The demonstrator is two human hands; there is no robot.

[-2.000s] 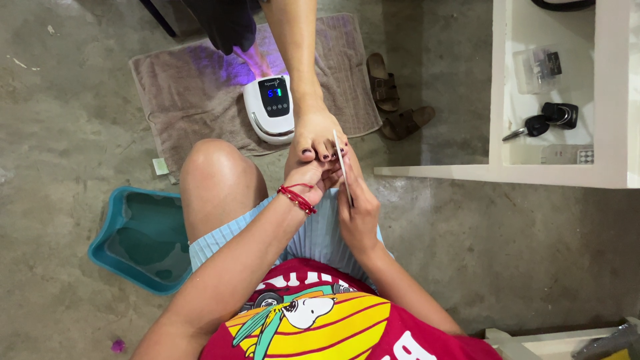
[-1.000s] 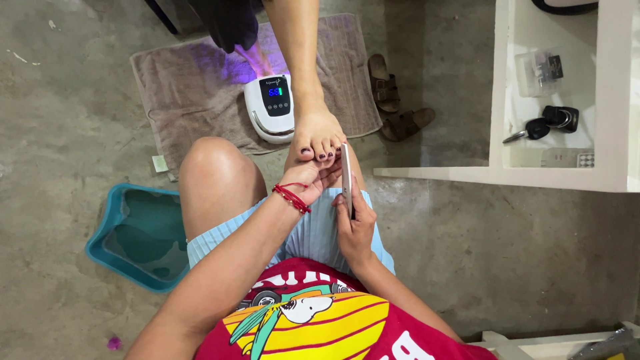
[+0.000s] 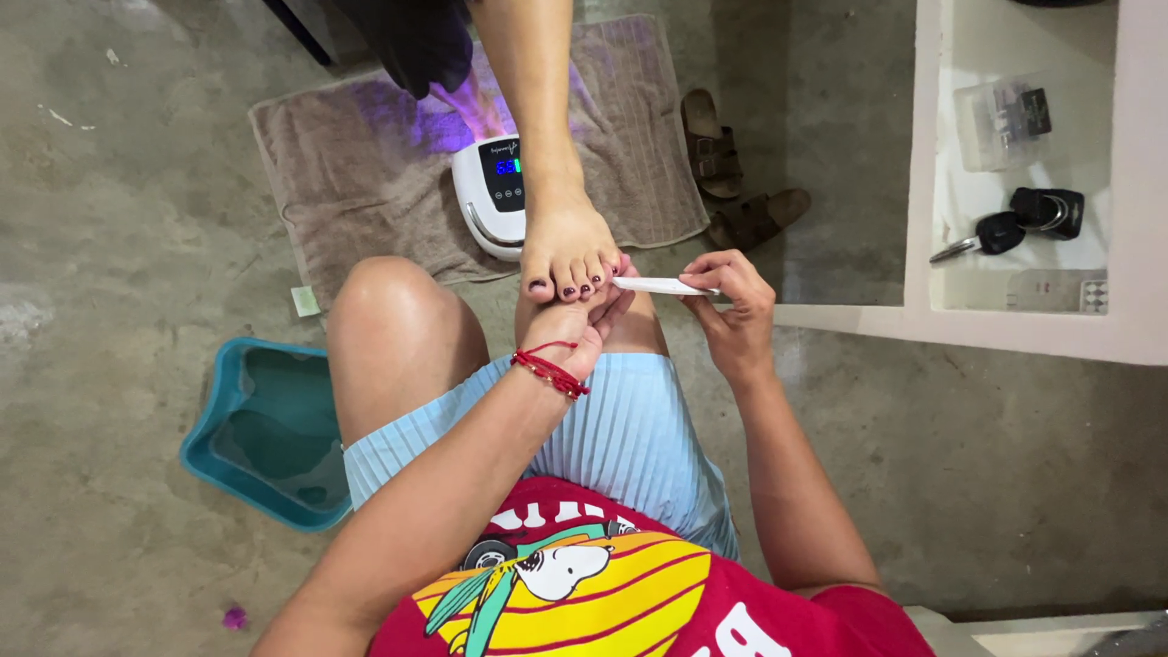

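Another person's bare foot, its toenails painted dark, reaches down from the top of the view. My left hand, with red string bracelets at the wrist, is under the toes and holds them from below. Between the thumb and fingers of my right hand is a thin white nail file, lying nearly level, its far end at the smallest toe. Behind the foot a white nail lamp with a lit display gives purple light, and the person's other foot is at it.
A brown towel lies under the lamp, with brown sandals at its right. A teal basin holding liquid stands left of my knee. On the right, a white shelf unit holds a car key and a clear plastic box.
My right hand has moved right, away from my left hand. The file, nearly upright in the earlier frames, now lies almost level. My left hand still supports the foot.
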